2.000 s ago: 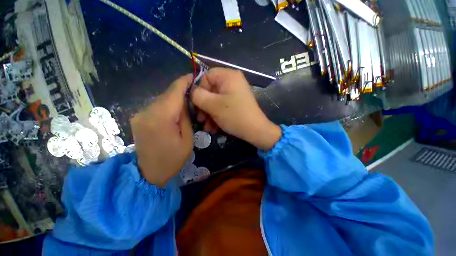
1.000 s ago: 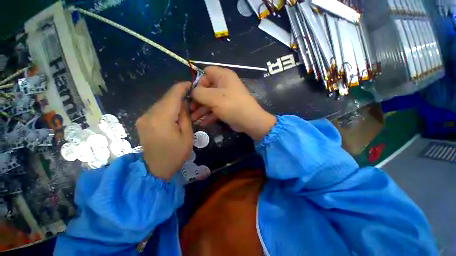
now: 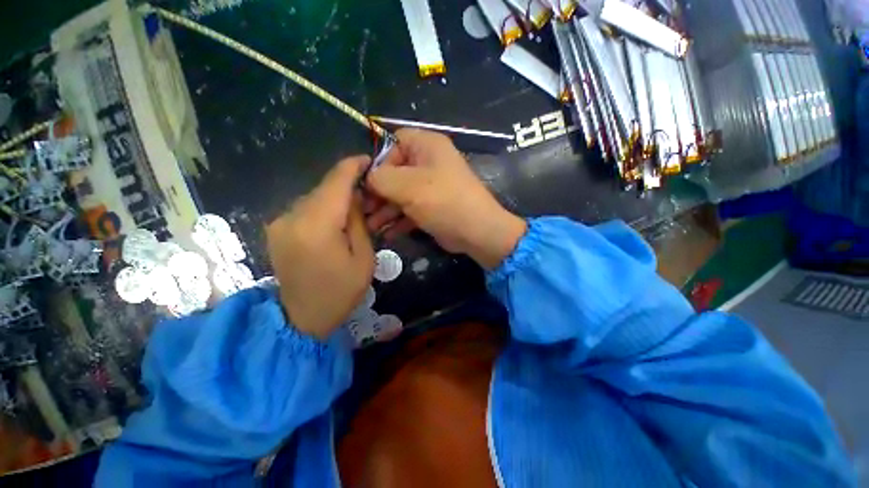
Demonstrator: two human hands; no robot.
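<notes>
My left hand (image 3: 329,243) and my right hand (image 3: 434,191) meet at the centre, fingertips pinched together. An unlit cream LED strip (image 3: 267,63) runs from the upper left down to my fingertips. A thin white bar seen edge-on (image 3: 448,127), probably a battery cell, points right from the same spot. Fine red and dark wires (image 3: 375,133) show there. A small grey-white piece, likely the control board (image 3: 383,150), is pinched in my right fingertips. My left fingertips close on the wires or board; which one is hidden.
White discs (image 3: 176,274) lie left of my left hand, a few (image 3: 387,265) below my hands. A pile of silver cells (image 3: 629,91) and a clear tray of cells (image 3: 786,86) are at right. Boards and strips (image 3: 43,191) lie at left beside printed cardboard (image 3: 131,133). A cardboard box (image 3: 681,250) is below right.
The strip, cell and both hands hold nearly the same pose, with small finger movements. The whole view has shifted slightly with my head.
</notes>
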